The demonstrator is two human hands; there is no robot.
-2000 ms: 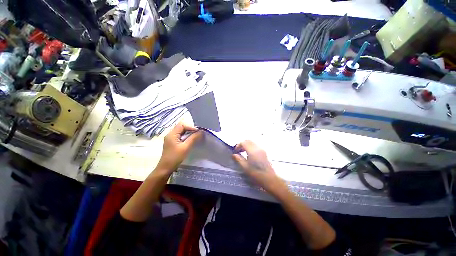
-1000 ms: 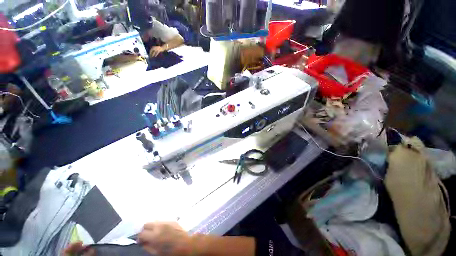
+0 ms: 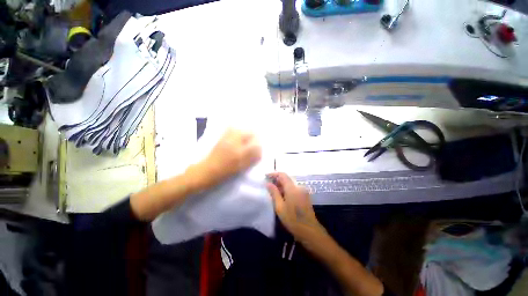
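White pocketing (image 3: 217, 211) lies over the table's front edge and hangs a little towards my lap. A small dark grey patch (image 3: 201, 127) shows at its upper left. My left hand (image 3: 234, 153) is on top of the white cloth, fingers curled on it; its fingertips are washed out by glare. My right hand (image 3: 283, 193) pinches the cloth's right edge near the table's front edge. The sewing machine's presser foot (image 3: 314, 124) is up and right of both hands, apart from the cloth.
A fanned stack of white and grey pieces (image 3: 124, 87) lies at left. Scissors (image 3: 405, 141) with looped handles lie right of the needle, beside a dark cloth (image 3: 477, 157). The white machine head (image 3: 405, 63) spans the upper right. A ruler strip (image 3: 370, 184) runs along the front edge.
The view swung right and has come back, closer over the table. The grey piece was held between both hands; now white cloth lies spread under my left hand.
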